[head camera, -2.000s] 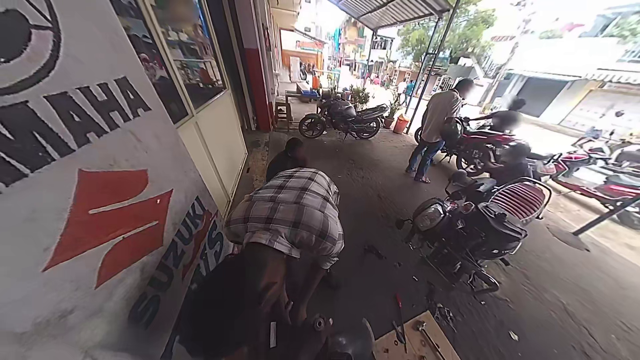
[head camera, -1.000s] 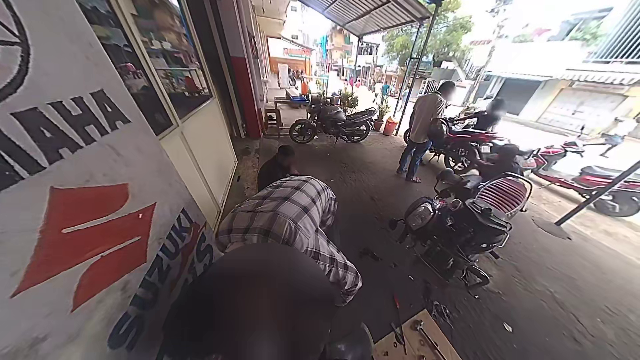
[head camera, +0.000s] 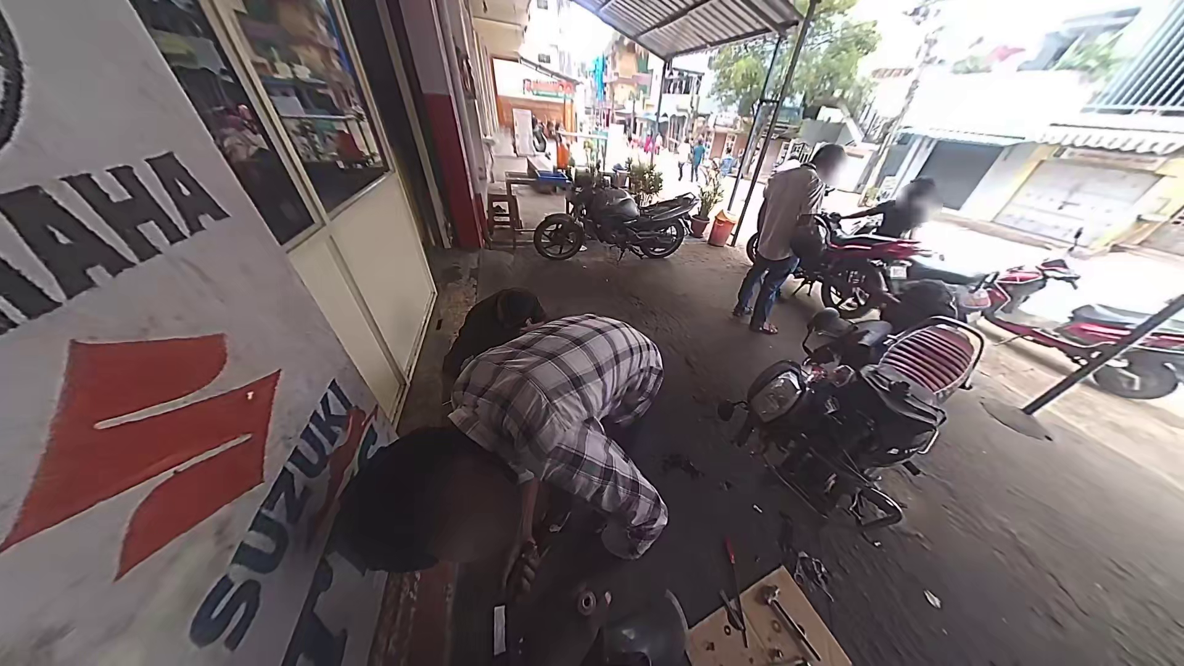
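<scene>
Neither my left hand nor my right hand can be made out. Close below me a co-worker in a plaid shirt (head camera: 564, 388) bends low, one hand (head camera: 524, 566) down near the ground; what it grips is unclear. A round part with a hole (head camera: 585, 602) lies to the right of that hand, beside a dark, smooth rounded object (head camera: 647, 634). At the bottom edge a wooden board (head camera: 754, 634) carries a hammer-like tool (head camera: 793, 622) and small metal parts. A pliers-like tool (head camera: 733, 612) overlaps its left edge, and a red-handled tool (head camera: 731, 553) lies just above.
A second person (head camera: 495, 324) is low behind the co-worker, near the painted wall (head camera: 166, 305). A motorcycle (head camera: 846, 416) stands at right, with loose cables (head camera: 814, 573) on the ground below. Farther back are a standing person (head camera: 782, 231), a parked motorcycle (head camera: 615, 222) and a slanted pole (head camera: 1105, 356).
One second ago the co-worker's head hid the hand and the round part; it has moved aside and both show now.
</scene>
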